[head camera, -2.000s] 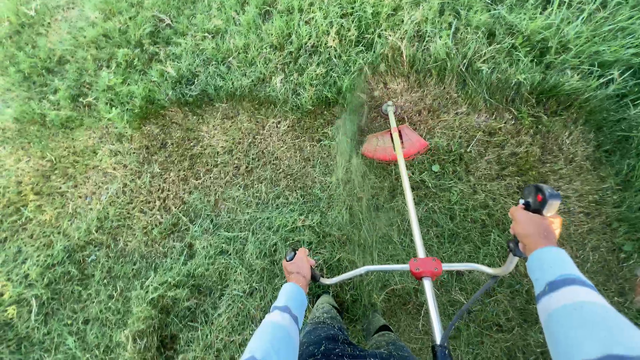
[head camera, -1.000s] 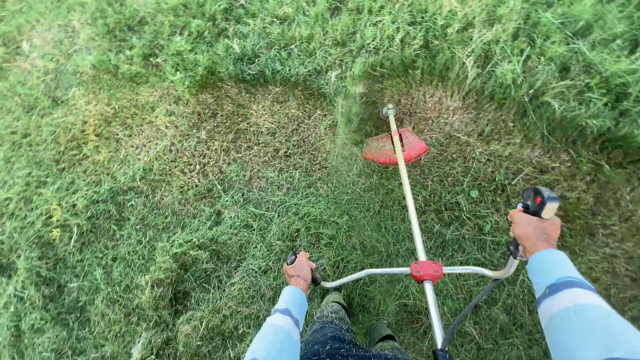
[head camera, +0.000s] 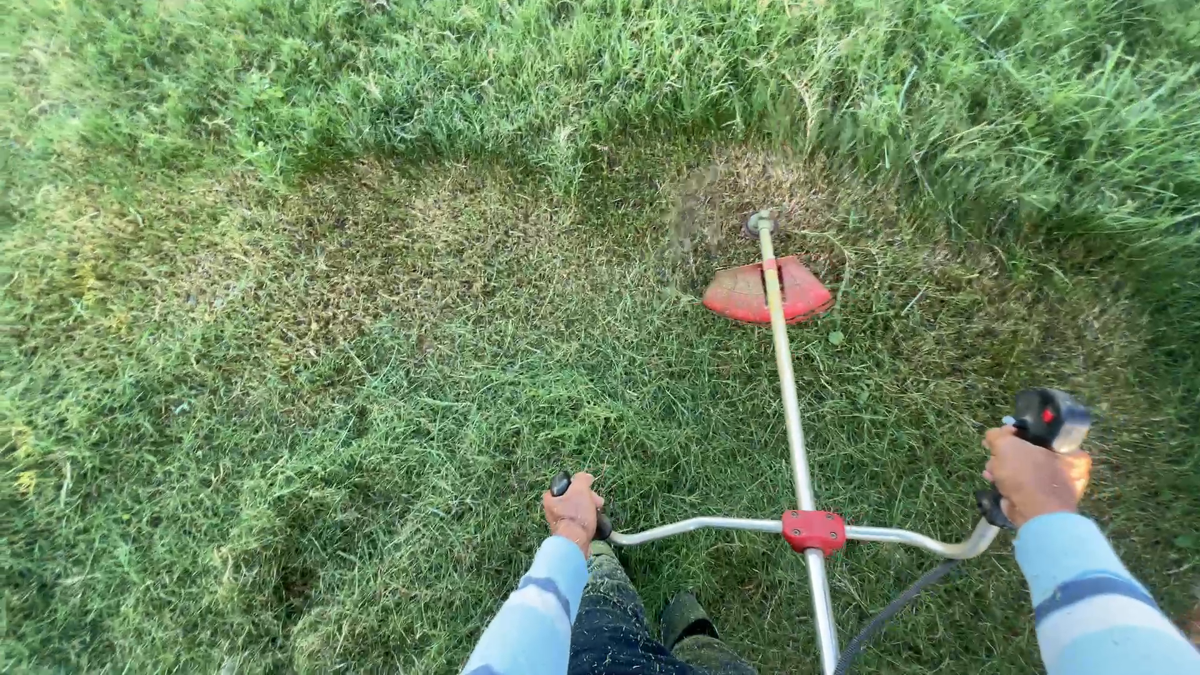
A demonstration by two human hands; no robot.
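Observation:
A brush cutter with a long metal shaft (head camera: pixel 790 403) reaches forward over the grass. My left hand (head camera: pixel 573 509) is closed around the black grip at the left end of its silver handlebar (head camera: pixel 698 524). On the right, my right hand (head camera: pixel 1036 473) holds the other grip, below the black throttle control housing (head camera: pixel 1052 419). A red clamp (head camera: pixel 814 532) joins handlebar and shaft. Near the far end sit a red guard (head camera: pixel 769 291) and the cutting head (head camera: pixel 760 223), over short brownish grass. The cutting attachment itself is blurred.
Tall green grass (head camera: pixel 656 66) stands beyond the cutting head and along the right side. Short-cut, brownish grass (head camera: pixel 412 244) and loose clippings lie left of the guard. My legs and a boot (head camera: pixel 685 619) are at the bottom. A dark cable (head camera: pixel 895 605) runs down from the right grip.
The tall grass edge lies nearer the top of the view than two seconds ago, by a shift of the view. The green spray of clippings left of the cutting head has thinned. Both hands keep their grips.

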